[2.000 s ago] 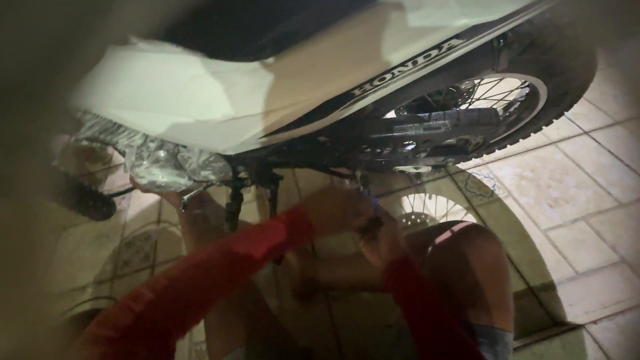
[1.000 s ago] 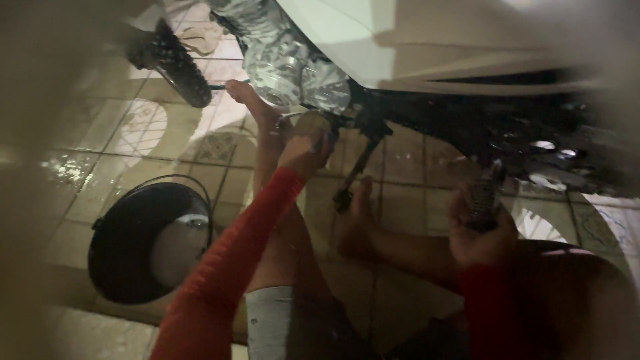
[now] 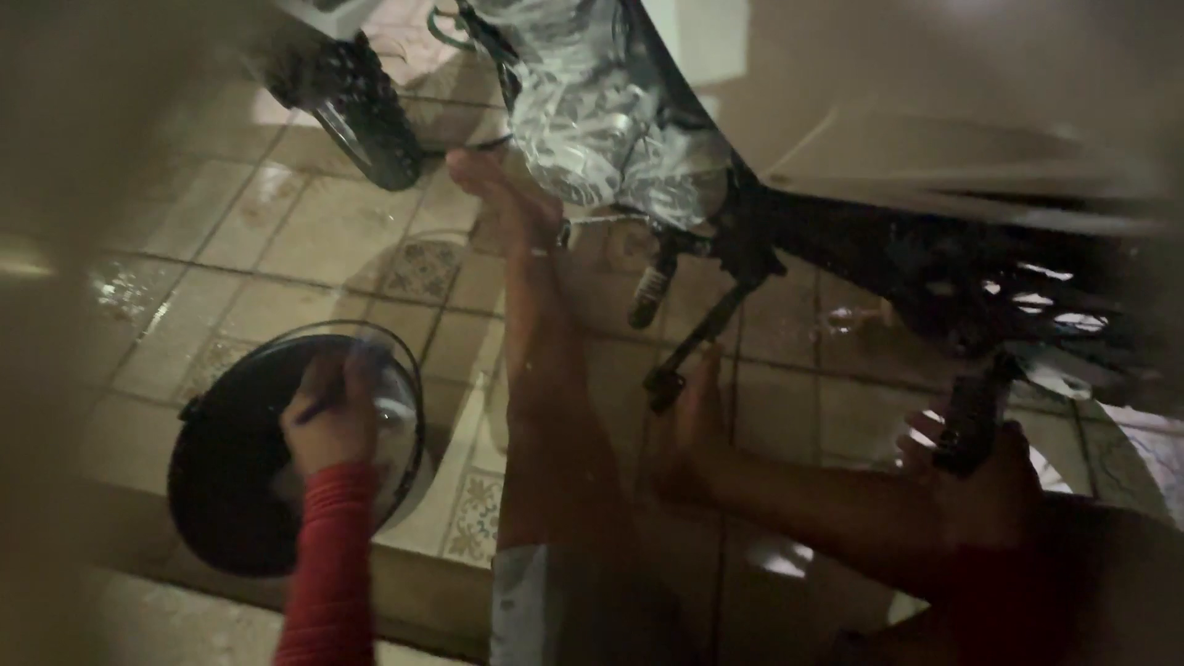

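Note:
My left hand [image 3: 331, 407], at the end of a red sleeve, is over the mouth of a black bucket [image 3: 231, 490] with whitish liquid in it. A dark thing lies across its blurred fingers; what it is and how firmly it is held cannot be told. On the right, my right hand [image 3: 990, 467] is around a dark, blocky part [image 3: 971, 416], perhaps a footpeg, beneath the motorcycle's dark underside. Foam or a shiny wet film covers the motorcycle's engine [image 3: 615, 148]. A front footpeg [image 3: 652, 294] and a kickstand or pedal lever [image 3: 708, 338] jut out below it.
The motorcycle's pale side panel [image 3: 943, 102] fills the upper right. Its knobby front tire [image 3: 370, 120] is at the upper left. My bare legs [image 3: 555, 388] stretch over wet floor tiles [image 3: 314, 227]. The bucket's wire handle stands up along its far rim.
My left hand has moved from beside the front footpeg, left and down to the bucket. My right hand stays near the dark part at the right. The view has shifted towards the motorcycle's front.

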